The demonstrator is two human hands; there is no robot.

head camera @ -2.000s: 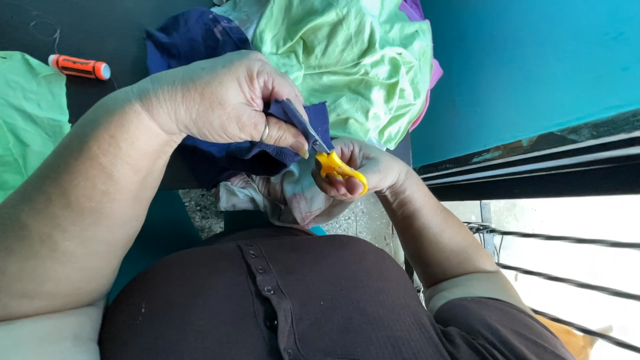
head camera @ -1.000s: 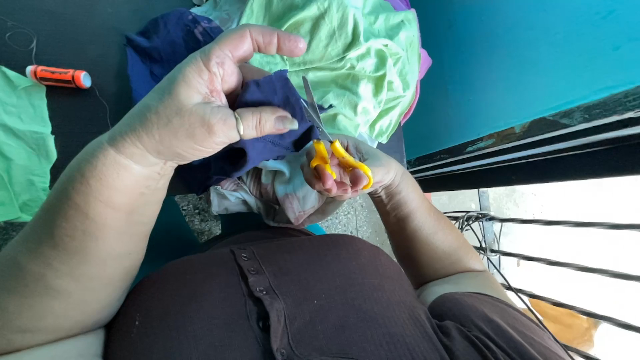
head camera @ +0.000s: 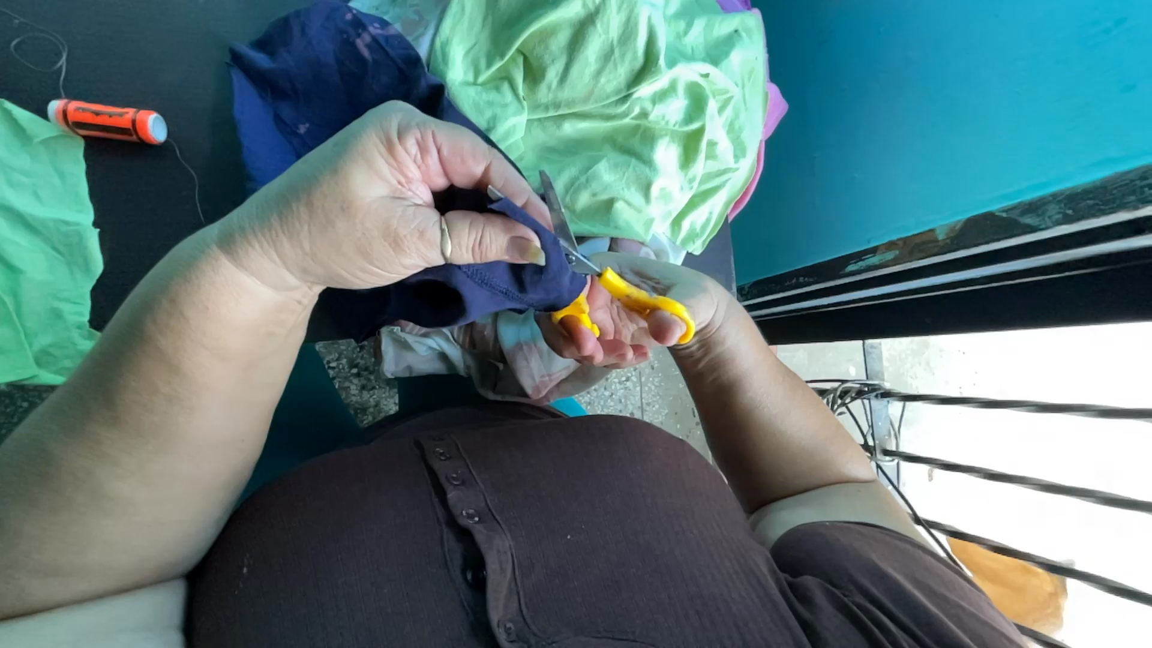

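Navy blue fabric [head camera: 450,292] is pinched at its edge between the thumb and fingers of my left hand [head camera: 396,198], which wears a ring. My right hand [head camera: 630,315], palm up, has its fingers through the yellow handles of a pair of scissors [head camera: 621,292]. The scissor blades are parted and point up and left, right beside the pinched edge of the navy fabric. Part of the fabric covers one handle. Whether the lower blade lies behind or against the cloth I cannot tell.
Light green cloth [head camera: 612,117] lies heaped beyond my hands, with pink cloth [head camera: 774,112] at its edge. An orange thread spool [head camera: 108,121] and green fabric [head camera: 40,252] are at left on the dark table [head camera: 162,207]. Patterned cloth [head camera: 531,355] hangs below; metal bars [head camera: 1017,405] stand at right.
My left index finger, raised away from the thumb one second ago, has come down to the navy fabric. The navy fabric now overlaps a scissor handle.
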